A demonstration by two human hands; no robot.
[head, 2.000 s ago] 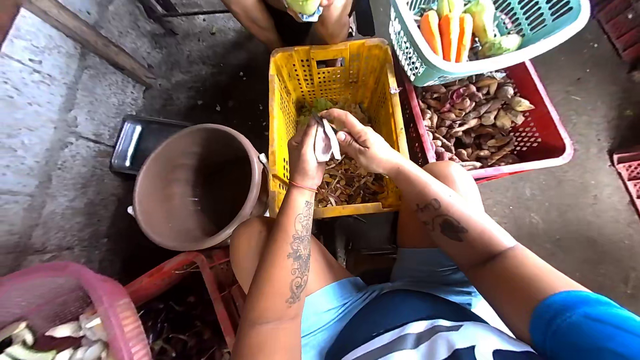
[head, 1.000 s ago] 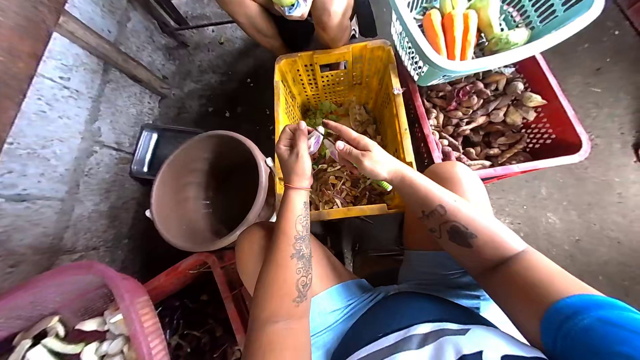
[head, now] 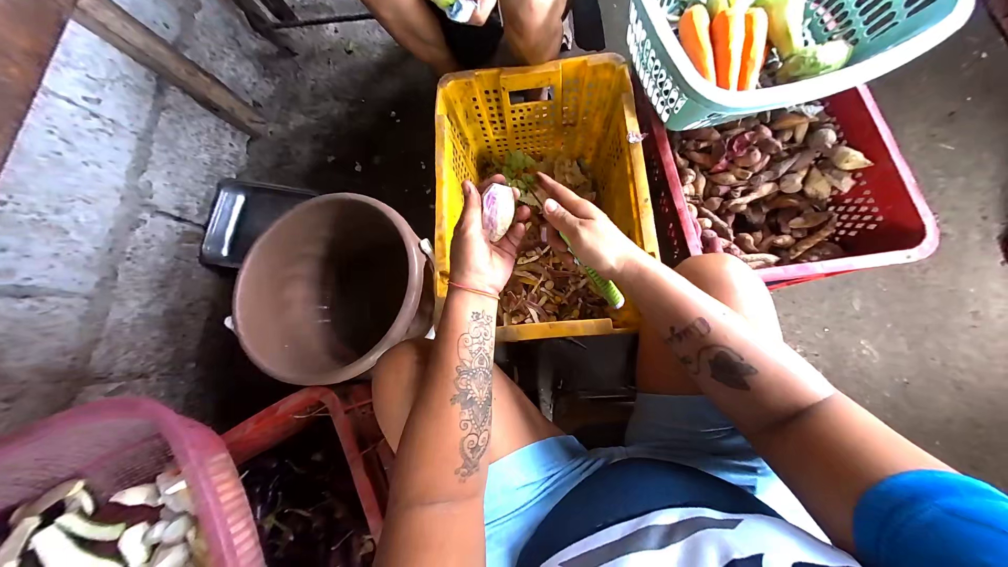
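My left hand holds a partly peeled root vegetable, whitish with purple patches, upright between thumb and fingers. Close to its right, my right hand grips a tool with a green handle; the handle sticks out below the palm, and whether its working end is a blade or a peeler cannot be told. Both hands are over a yellow plastic crate with brown peelings and some green leafy scraps inside.
A brown bucket stands left of the crate. To the right, a teal basket with carrots overlaps a red crate of unpeeled roots. A pink basket holds pale cut vegetables. Another person's legs are beyond the crate.
The root vegetable in my left hand now stands upright in more open fingers. My right hand has drawn a little away from it, with the green handle showing more fully.
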